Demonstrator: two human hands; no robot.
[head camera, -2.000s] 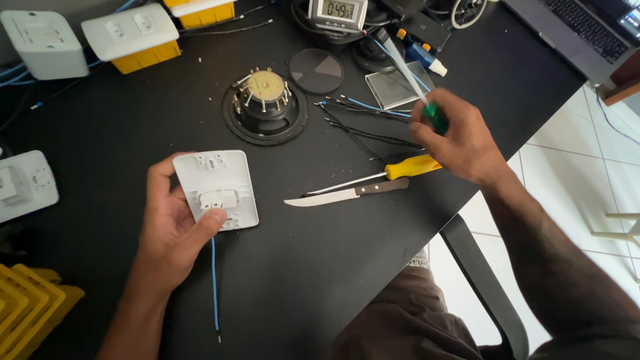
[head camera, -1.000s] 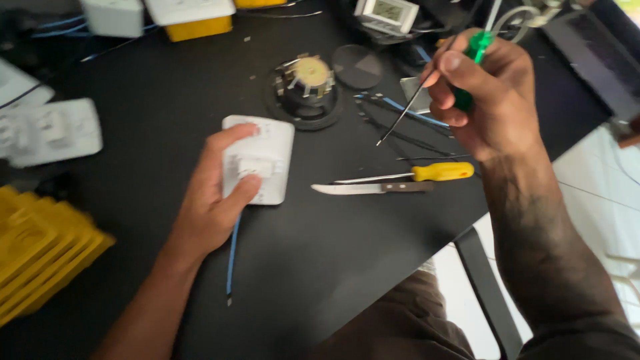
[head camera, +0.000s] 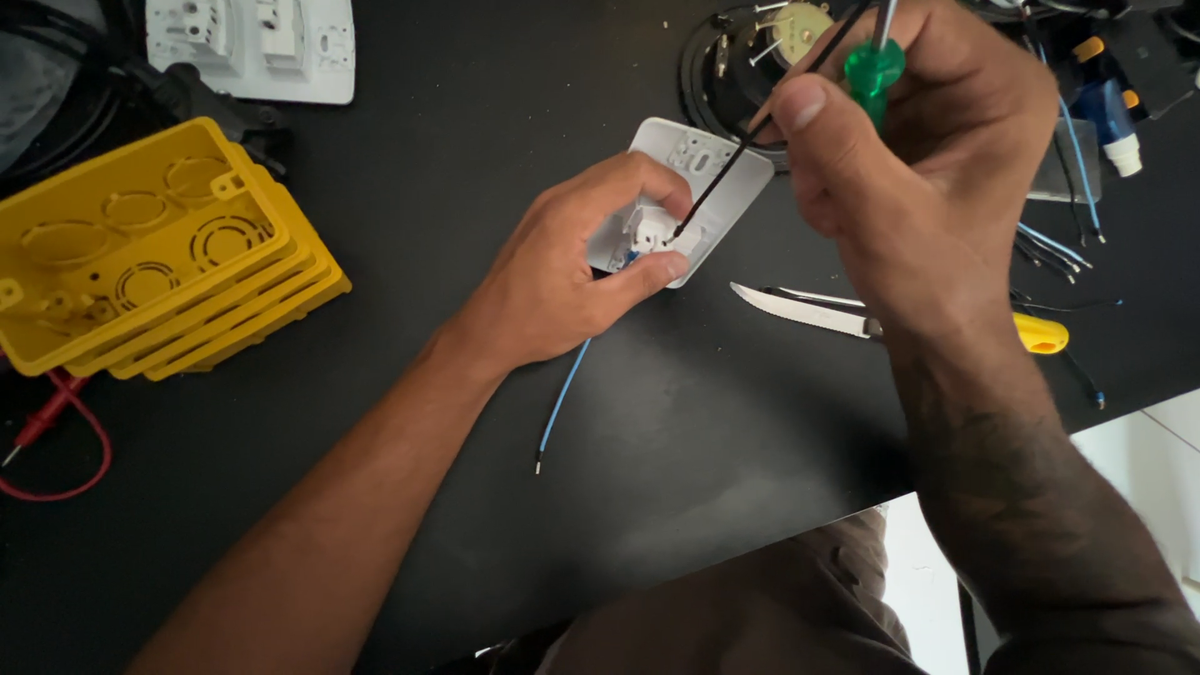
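My left hand (head camera: 572, 267) grips a white wall plate (head camera: 736, 183) with its back facing up and a white electrical module (head camera: 652, 225) in it. A blue wire (head camera: 562, 398) runs out from beneath that hand, its bare end over the desk. Between the thumb and fingers of my right hand (head camera: 900, 141) is a black wire (head camera: 717, 178), whose lower end meets the module. The same hand also holds a screwdriver with a green handle (head camera: 872, 75), its shaft pointing up and away from the plate.
A serrated knife (head camera: 806, 311) and a yellow-handled screwdriver (head camera: 1041, 333) lie partly behind my right arm. Yellow electrical boxes (head camera: 178, 253) are stacked at left, near a red test probe (head camera: 42, 422). A speaker (head camera: 703, 75), loose wires (head camera: 1050, 248) and another wall plate (head camera: 323, 80) lie farther back.
My right hand has moved from the loose wires to the wall plate, bringing a black wire to the module. The left hand keeps hold of the plate. The view has shifted.
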